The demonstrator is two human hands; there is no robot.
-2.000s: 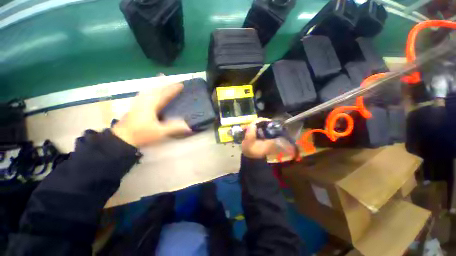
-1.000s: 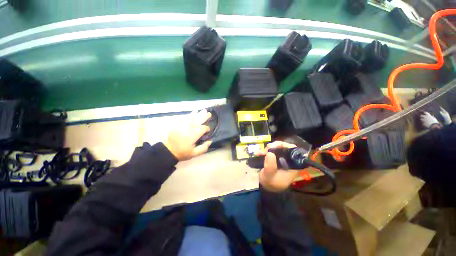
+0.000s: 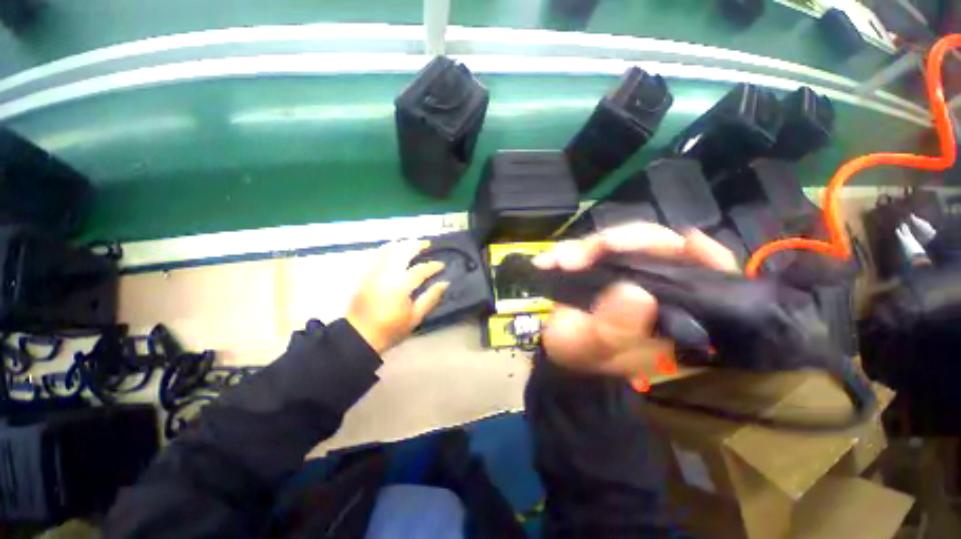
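Note:
A black housing (image 3: pixel 461 282) lies on the pale bench in front of me, with a black D-shaped handle (image 3: pixel 455 256) on its upper face. My left hand (image 3: pixel 392 296) rests on both, fingers spread over the handle. My right hand (image 3: pixel 622 300) holds the black electric screwdriver (image 3: pixel 727 311), raised and blurred, with its rear to the right and its front toward the left. The yellow screw feeder (image 3: pixel 518 328) stands right of the housing, partly hidden behind my right hand and the driver. The bit tip cannot be made out.
A green conveyor (image 3: pixel 285 147) behind the bench carries several black housings (image 3: pixel 437 124). More housings are stacked at the right. Tangled handles (image 3: pixel 132 360) lie at the left. An orange hose (image 3: pixel 838 205) hangs right, above a brown carton (image 3: pixel 806 447). Another person's hands (image 3: pixel 915 237) show at far right.
My right hand has lifted the screwdriver from the feeder's front and tilted it toward lying flat, closer to the camera. My left hand stays on the housing and handle.

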